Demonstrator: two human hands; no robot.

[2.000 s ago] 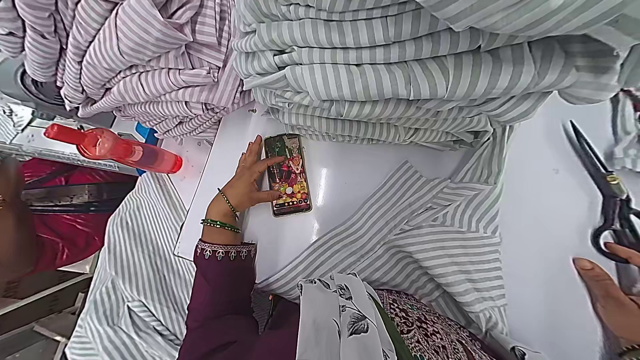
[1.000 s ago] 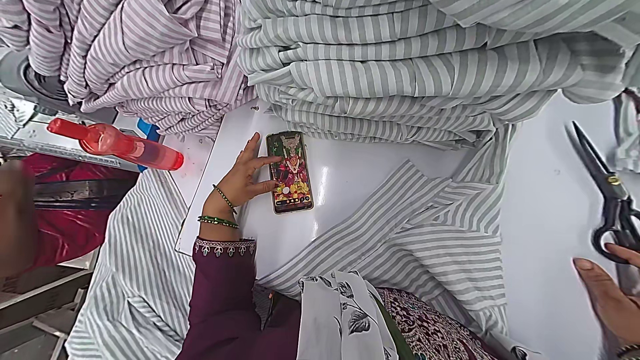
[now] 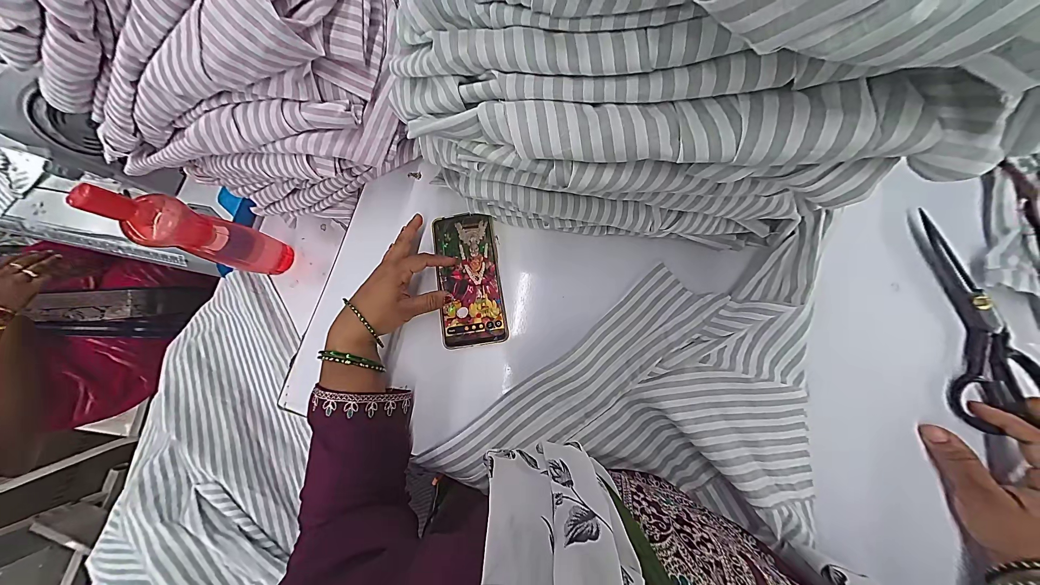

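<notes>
My left hand [image 3: 398, 284] rests at the left edge of a smartphone [image 3: 473, 284] that lies face up on the white table [image 3: 552, 284], its screen lit with a colourful picture. Thumb and forefinger touch the phone, apart from each other. At the right edge is my right hand [image 3: 983, 479], its fingers at the black handles of a pair of tailor's scissors [image 3: 981, 325]; whether it grips them I cannot tell. The blades point up and away. Grey-and-white striped cloth [image 3: 617, 382] lies between the hands, partly over the table's near edge.
A thick pile of grey-striped fabric [image 3: 650, 122] stands behind the phone, with pink-striped fabric [image 3: 227, 97] to its left. A red plastic bottle [image 3: 187, 231] lies at the left. Beyond it are another person's hand [image 3: 28, 280] and more striped cloth [image 3: 211, 439] hanging down.
The other person's hand at the far left has moved. My left hand stays by the phone and my right hand by the scissors.
</notes>
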